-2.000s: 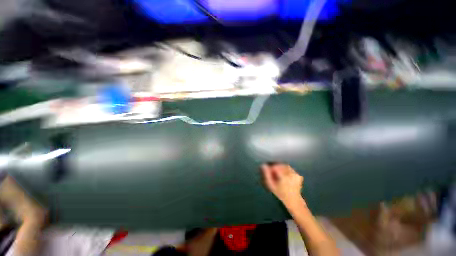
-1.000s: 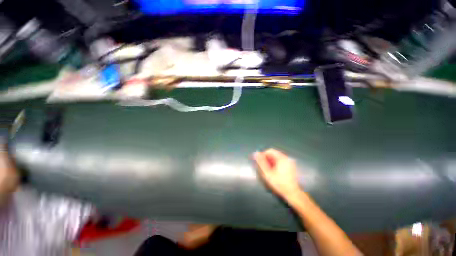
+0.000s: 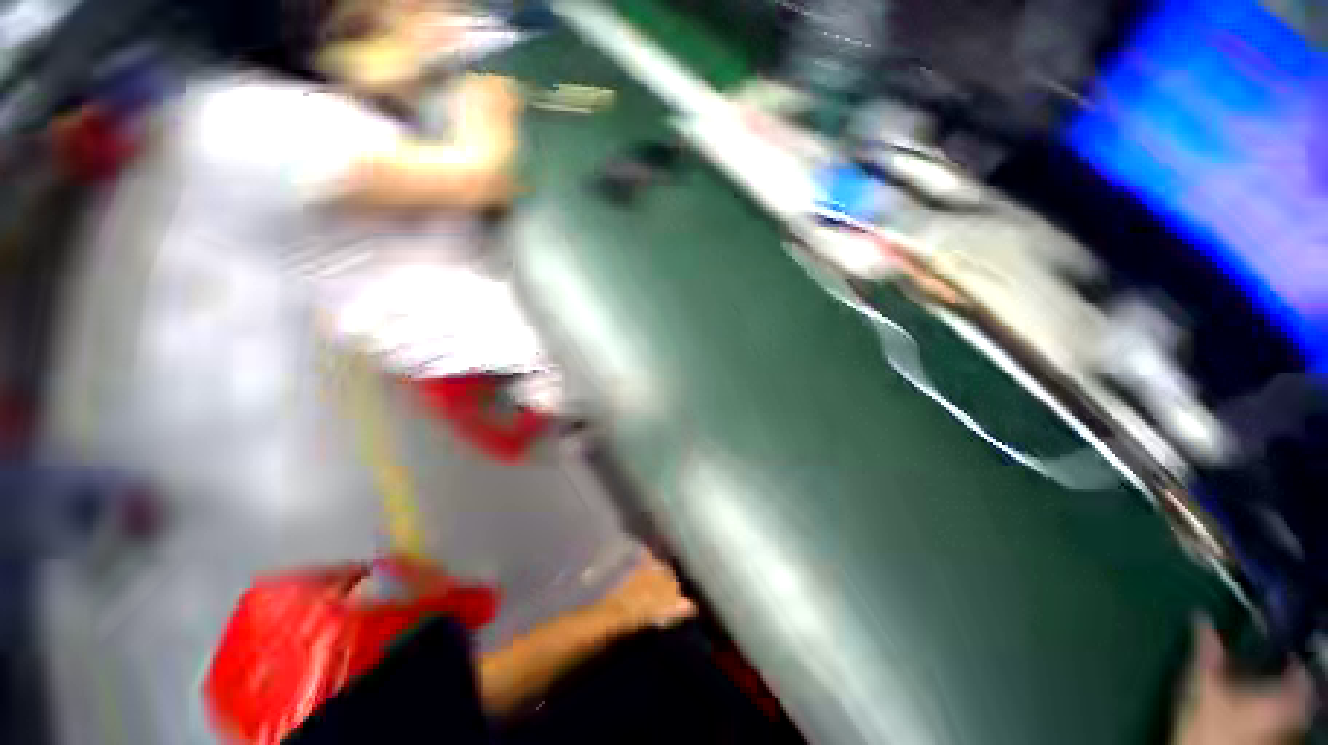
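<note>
The long green bench point(image 3: 874, 480) runs diagonally through the blurred view. My left hand point(image 3: 655, 594) is low in the middle, beside the bench's near edge and over my dark-clothed lap; its fingers are too blurred to read. My right hand point(image 3: 1238, 706) is at the bottom right corner over the bench, cut off by the picture's edge, with a finger or thumb pointing up. I cannot make out anything in either hand.
A seated co-worker in white point(image 3: 291, 146) leans on the bench at upper left. Red stools point(image 3: 299, 640) stand on the floor. A white cable point(image 3: 932, 386) lies along the bench. A dark object point(image 3: 641, 168) lies farther along. A blue monitor point(image 3: 1209, 146) is at upper right.
The view has swung left and tilted, bringing the co-worker and floor in. My right hand now shows only at the bottom right corner. My left hand shows at the bench's edge.
</note>
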